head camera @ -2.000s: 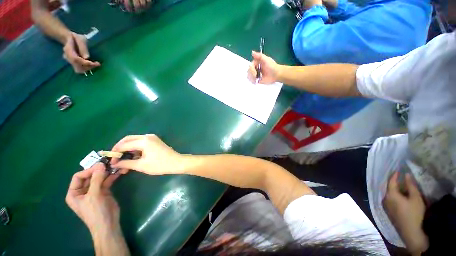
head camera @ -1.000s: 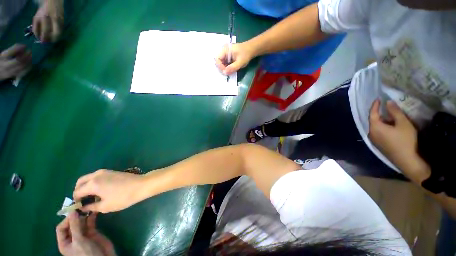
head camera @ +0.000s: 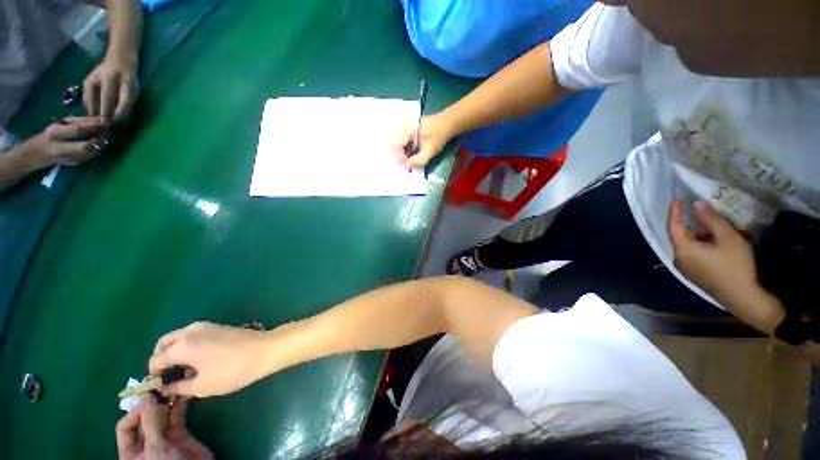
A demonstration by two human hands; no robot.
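My right hand (head camera: 211,359) is at the lower left, its fingers closed on a thin tool (head camera: 142,387) with a dark part and a pale cream end pointing left. My left hand (head camera: 160,434) is just below it, partly cut off by the bottom edge, with its fingertips pinched together at the tool. What the left fingertips hold is small, dark and mostly hidden. A small white card (head camera: 133,393) shows beyond the left fingertips, partly under the tool's pale end.
A small metallic unit (head camera: 31,387) lies on the green belt (head camera: 297,247) at the far left. A person at right holds a pen (head camera: 421,112) over a white paper sheet (head camera: 333,148). Another person's hands (head camera: 99,112) work at upper left, near a small dark unit (head camera: 71,94). A red stool (head camera: 508,184) stands beyond.
The view has turned, so the paper and stool now sit further left than at first. My hands stay together around the tool. The hands across the belt have come close together.
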